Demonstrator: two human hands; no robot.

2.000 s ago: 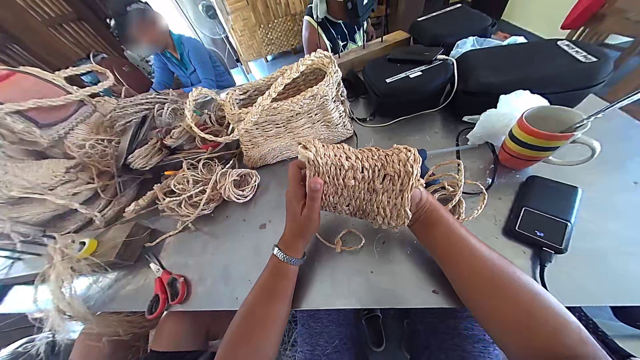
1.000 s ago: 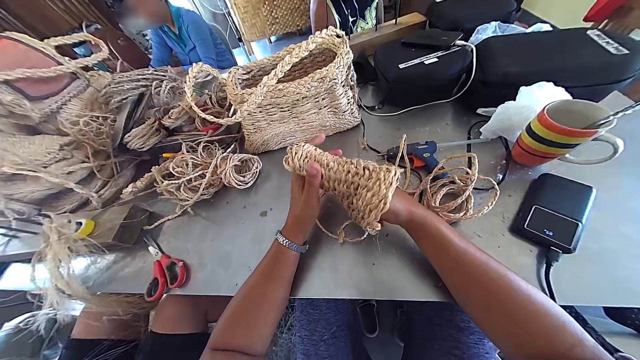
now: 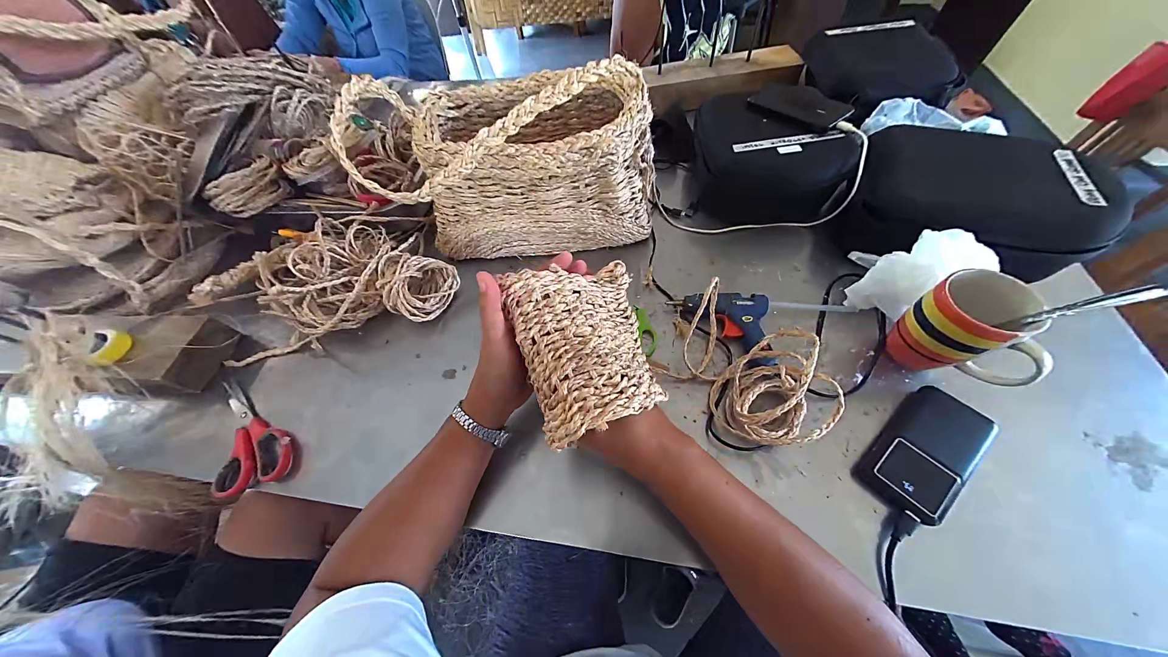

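Observation:
A small woven pouch of braided natural fibre (image 3: 584, 356) is between my hands above the metal table. My left hand (image 3: 502, 351) supports it from the left and behind, the thumb up along its left side and fingertips showing over the top edge. My right hand (image 3: 625, 436) is inside the pouch through its lower end; its fingers are hidden. Behind stands a larger woven handbag (image 3: 547, 182) with braided handles. To the right lie a coil of braided cord (image 3: 776, 397) and a blue glue gun (image 3: 730, 312); a green handle (image 3: 646, 331) shows beside the pouch.
Red-handled scissors (image 3: 258, 449), tangled cord (image 3: 338, 278) and fibre bundles (image 3: 119, 137) lie left. At right are a striped mug (image 3: 958, 319), a power bank (image 3: 926, 454), crumpled white plastic (image 3: 926, 269) and black cases (image 3: 985, 187). A person in blue (image 3: 365, 36) sits across.
The pouch has turned from lying sideways to more upright, its broad woven side facing me. My right hand has stayed inside it, and my left hand has stayed against it.

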